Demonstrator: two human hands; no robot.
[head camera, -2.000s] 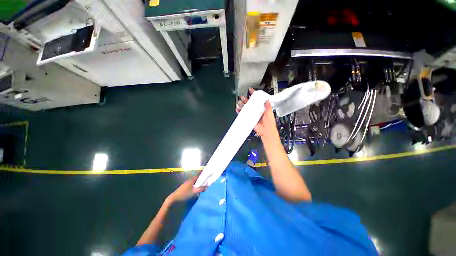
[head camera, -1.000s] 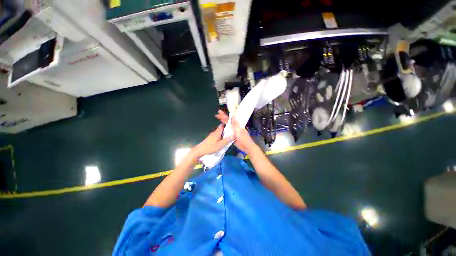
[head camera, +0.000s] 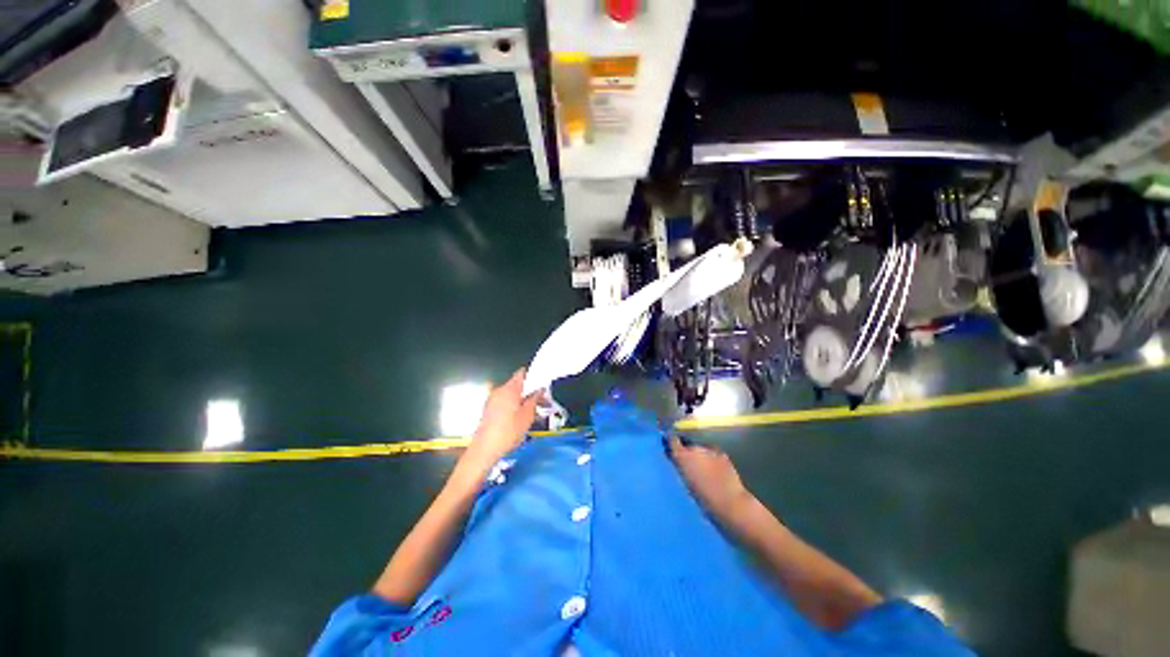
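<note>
A long, limp white strip runs from my left hand up and right, narrows in a twist, and widens at its far end in front of the machine's reels. My left hand grips its near end, with a small crumpled piece hanging beside the fingers. My right hand is off the strip, low against the right side of my blue shirt; its fingers are partly hidden, and whether it holds anything cannot be told.
A machine with feeders and reels stands ahead right, with white curved strips hanging from it. A white column carries a red button. A green-topped stand and white cabinets are left. A yellow line crosses the floor.
A second ago both hands were together on the strip. My right hand has let go and moved back right to my shirt. My left hand has moved down and left along the strip.
</note>
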